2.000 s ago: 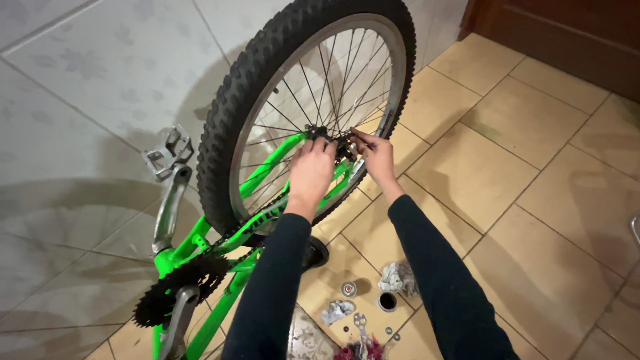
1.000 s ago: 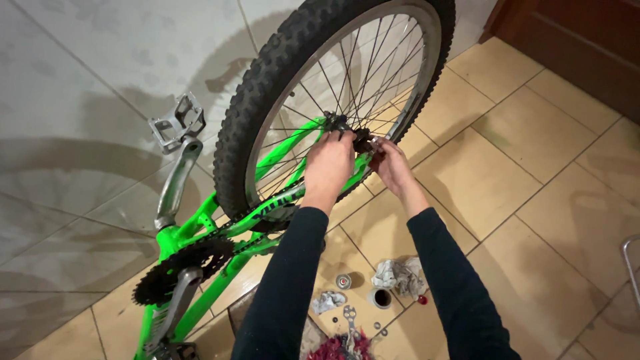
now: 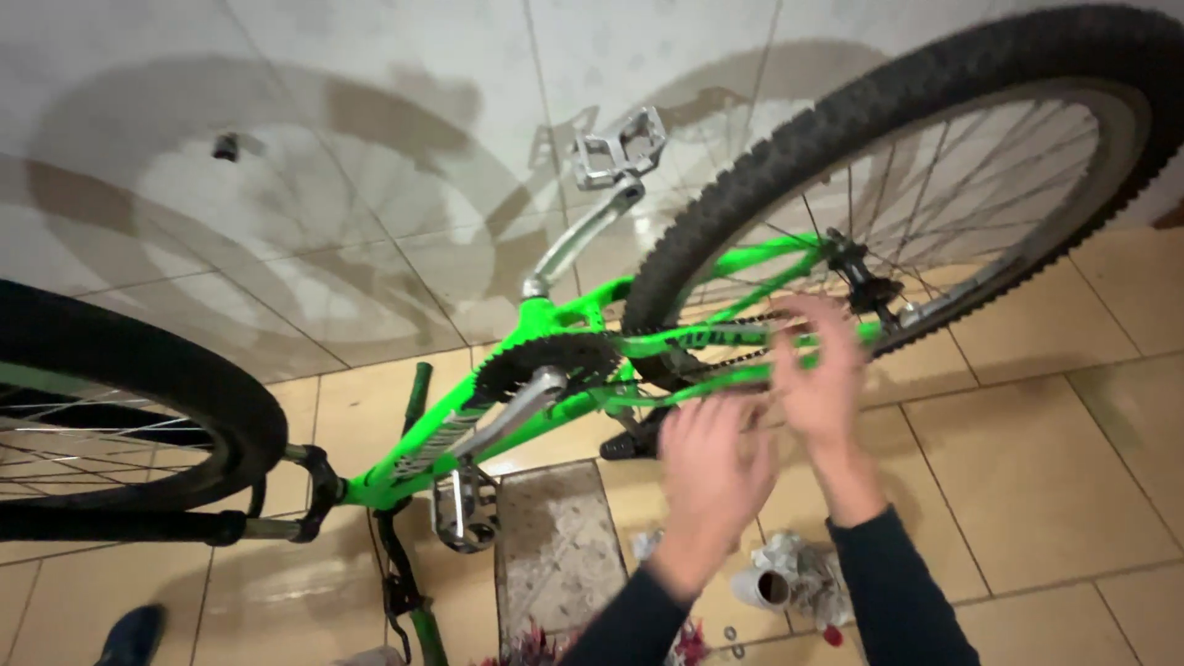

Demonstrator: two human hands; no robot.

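Observation:
An upside-down bicycle with a green frame (image 3: pixel 444 435) fills the view. My left hand (image 3: pixel 717 462) is blurred, just below the green rear stays, fingers bent; whether it holds anything does not show. My right hand (image 3: pixel 819 365) is raised beside the stays and the bicycle chain (image 3: pixel 740 359), fingers curled, also blurred. Beyond it are the rear hub (image 3: pixel 865 277) and the rear wheel's knobby tire (image 3: pixel 768 166). The chainring (image 3: pixel 546 365) and a silver crank arm (image 3: pixel 509 412) lie to the left of my hands.
The front wheel's tire (image 3: pixel 231 398) stands at the left. A silver pedal (image 3: pixel 620 148) sticks up near the tiled wall. Below my hands, a small open container (image 3: pixel 768 587), crumpled material (image 3: pixel 805 564) and small rings (image 3: pixel 733 638) lie on the tiled floor beside a stone-patterned mat (image 3: pixel 560 546).
Both hands have moved from the rear hub to beside the stays, nearer the chainring. The view has swung left, bringing in the front wheel.

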